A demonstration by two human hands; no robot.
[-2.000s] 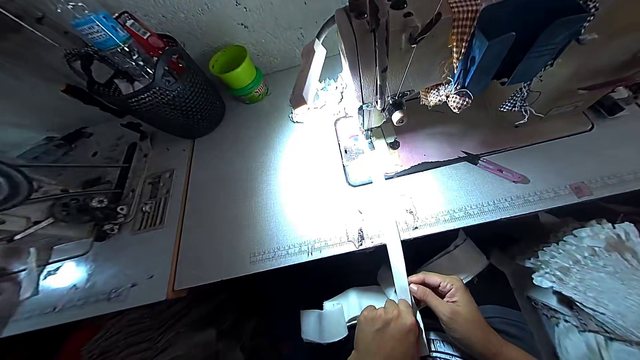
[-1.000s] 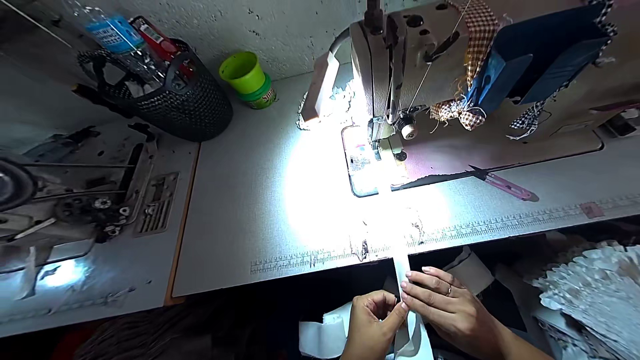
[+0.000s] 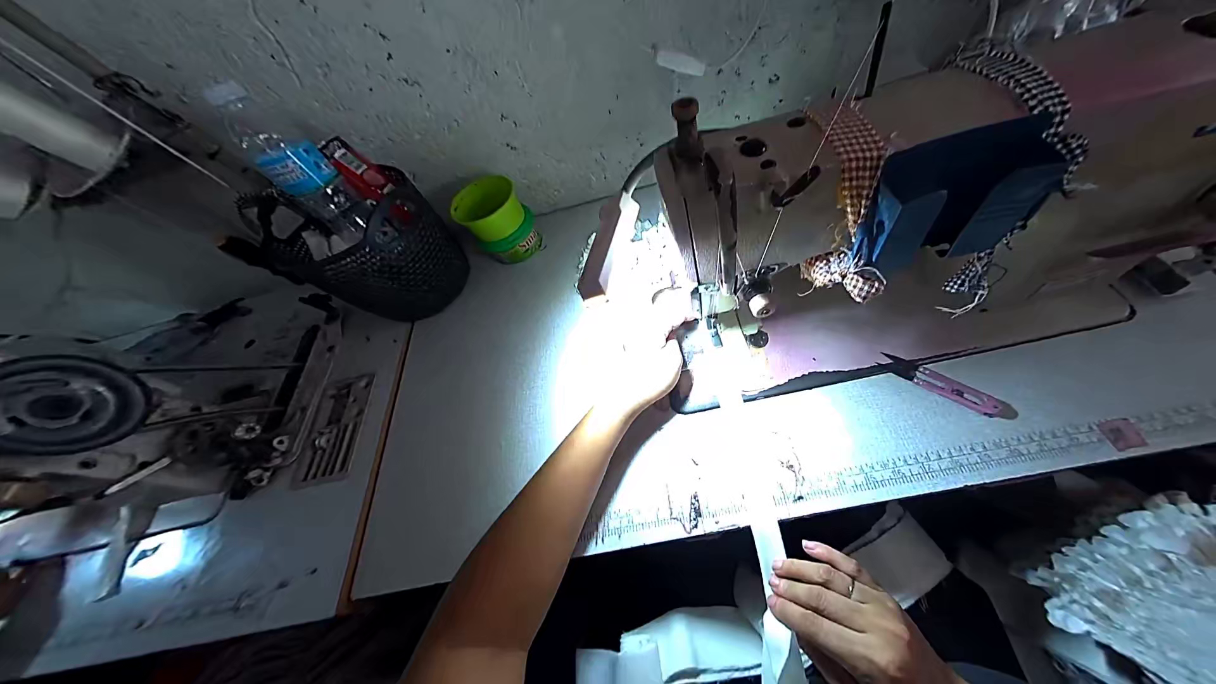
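A white fabric strip (image 3: pixel 768 541) runs from the needle area of the sewing machine (image 3: pixel 717 318) down over the table's front edge. My left hand (image 3: pixel 651 356) reaches to the left side of the presser foot, its fingers beside the needle area; glare washes out much of it, and what the fingers touch cannot be made out. Below the table edge, my right hand (image 3: pixel 841 608) holds the strip, fingers laid along it and a ring on one finger. White fabric (image 3: pixel 698 641) lies bunched beneath, left of the strip.
Pink-handled thread snips (image 3: pixel 959 391) lie right of the needle plate, above a measuring tape (image 3: pixel 912 470) along the table edge. A black basket (image 3: pixel 399 256) with a bottle and a green cup (image 3: pixel 489 211) stand back left. Ruffled white fabric (image 3: pixel 1140 579) is at the right; another machine (image 3: pixel 142 408), left.
My left hand has moved from the strip below the table edge up to the needle area. My right hand stays at the strip.
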